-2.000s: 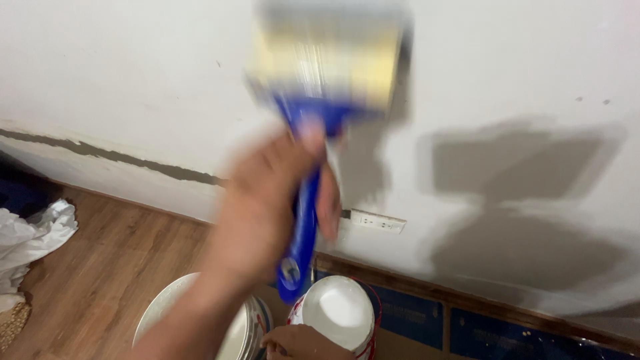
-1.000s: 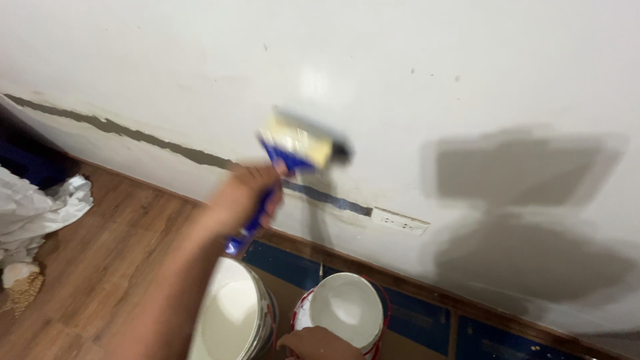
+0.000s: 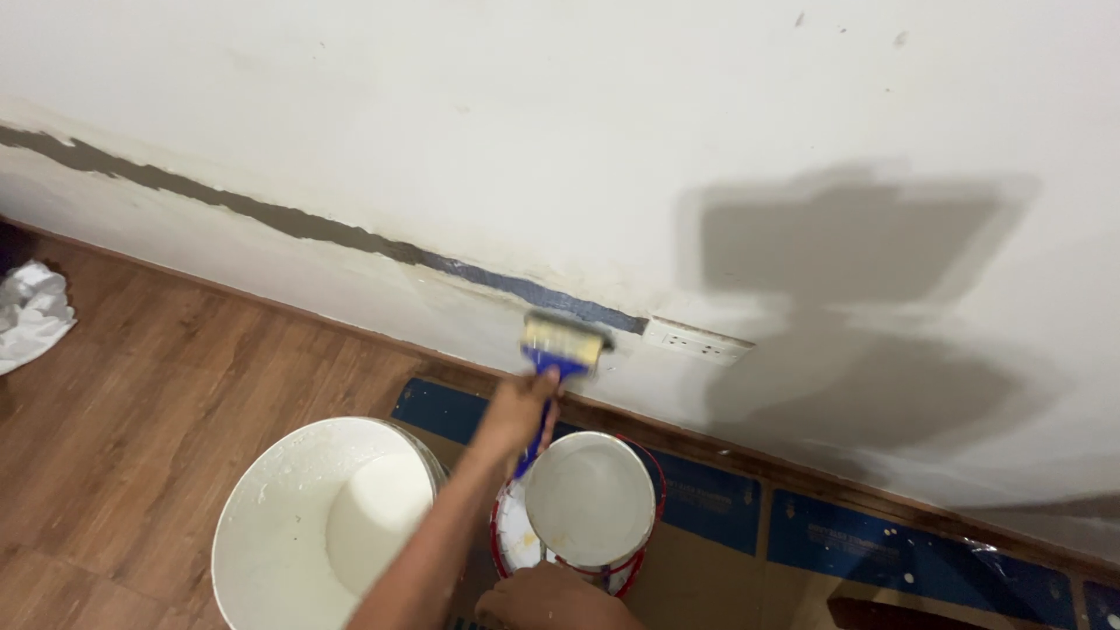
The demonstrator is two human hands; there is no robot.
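Note:
My right hand (image 3: 516, 416) is shut on the blue handle of a wide paint brush (image 3: 564, 343), its pale yellow bristles with a dark edge at the white wall (image 3: 560, 157), just under a grey patched strip (image 3: 525, 287). My left hand (image 3: 556, 599) is at the near rim of a small white pail (image 3: 591, 499) of whitish liquid; its fingers are partly hidden, and its hold cannot be made out. This pail is above or on a red-rimmed bucket (image 3: 516, 529). To the left stands a larger white bucket (image 3: 289, 525) with whitish liquid inside.
A white power outlet (image 3: 698, 341) sits at the strip's right end. Blue-and-brown cardboard (image 3: 709, 499) lies along the wall base. The floor (image 3: 131, 420) is wood-look, with crumpled white sheeting (image 3: 33, 315) at left. A dark bar (image 3: 892, 612) lies low at right.
The brush in my right hand has come down the wall, from high up two seconds ago to below the patched strip. More of my left hand shows at the small pail.

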